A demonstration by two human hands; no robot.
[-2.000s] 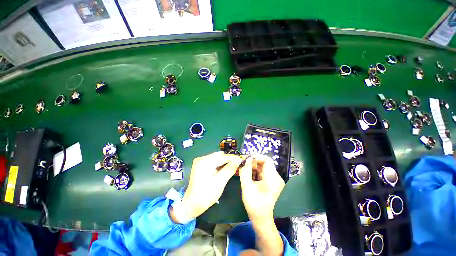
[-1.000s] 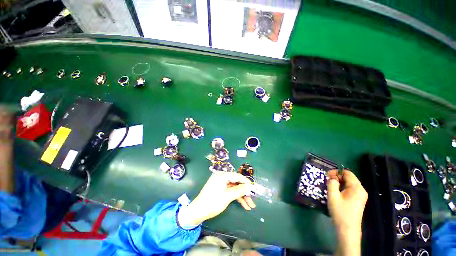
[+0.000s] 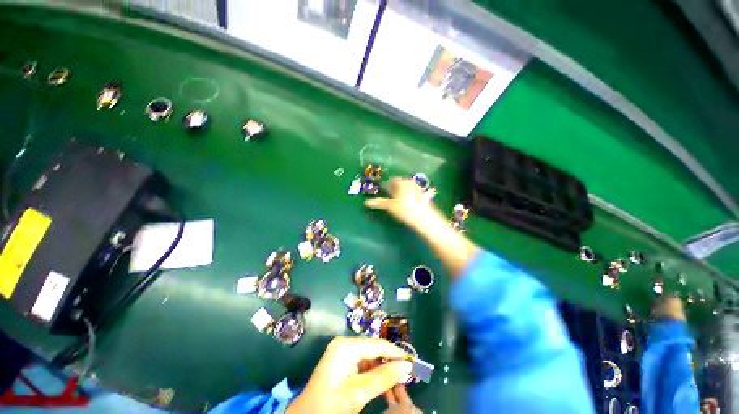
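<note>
My left hand (image 3: 348, 376) is at the bottom centre. Its fingers are shut on an opened watch unit (image 3: 403, 353), mostly hidden by them, with a grey-white tab (image 3: 422, 370) sticking out to the right. My right hand (image 3: 407, 202) is stretched across the belt, blurred. Its fingertips are close to a small opened watch unit with a white tab (image 3: 371, 185); contact and anything in that hand cannot be made out. A coppery module (image 3: 395, 327) shows just above my left hand's fingers.
Opened watch units lie left of centre (image 3: 274, 283). A watch case (image 3: 420, 278) lies between my arms. A black unit (image 3: 81, 234) and white slip (image 3: 174, 244) are left. Black trays (image 3: 527, 190) stand at the far side. Another person's hand (image 3: 670, 308) is at right.
My right hand has left the parts box and reached forward and left to the far units. My left hand still holds its unit. The view has turned, and my right sleeve now covers the box's area.
</note>
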